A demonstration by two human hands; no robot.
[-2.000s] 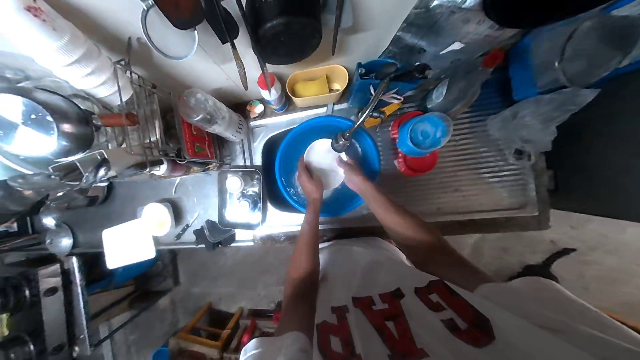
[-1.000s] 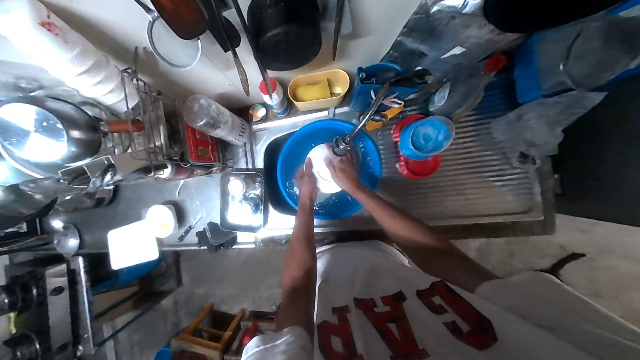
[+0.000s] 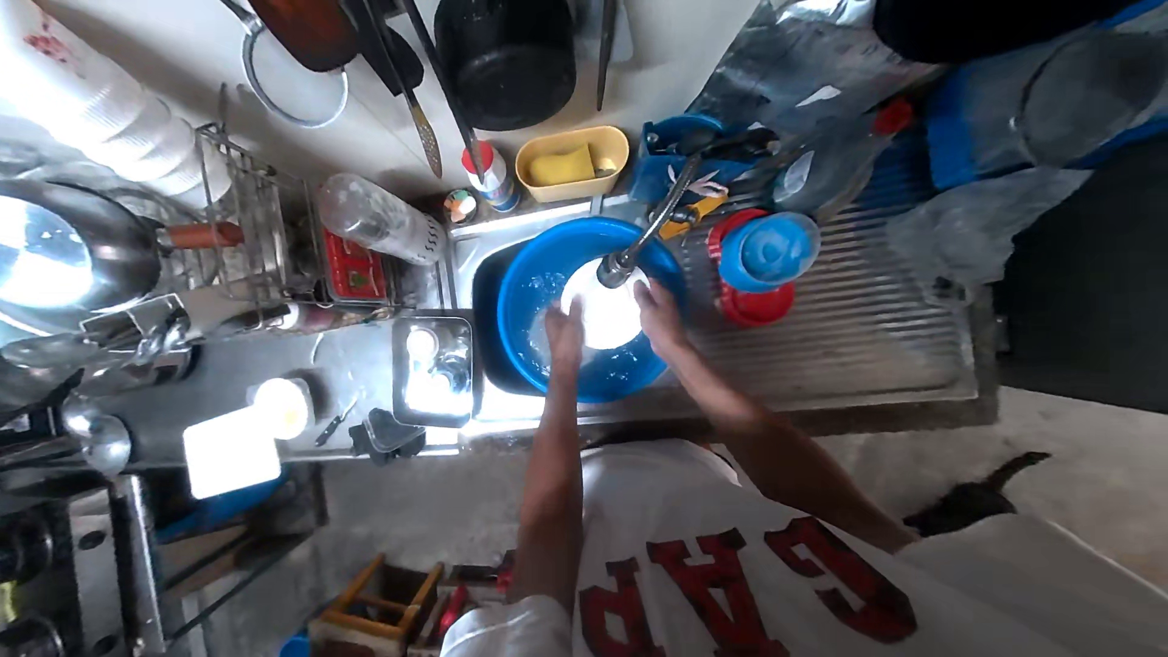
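A round white plate (image 3: 610, 315) is held over a blue plastic basin (image 3: 522, 351) that stands in the steel sink. My left hand (image 3: 565, 330) grips the plate's left edge, and my right hand (image 3: 659, 315) grips its right edge. The end of a flexible metal faucet (image 3: 617, 267) hangs over the plate's upper part and covers a bit of it. Water with some foam lies in the basin below. Another pale shape in the water beside my left hand is too unclear to name.
Right of the basin, a blue bowl (image 3: 771, 254) sits over red plastic ware (image 3: 759, 306) on the ribbed drainboard (image 3: 858, 338). Behind the sink is a yellow tub (image 3: 573, 192) with a sponge (image 3: 561, 167). A metal tray (image 3: 432, 370) lies at the left, near a plastic bottle (image 3: 379, 217).
Both hands have shifted on the plate, which now lies more to the right and shows its full round face; a second ago it was partly covered by the hands.
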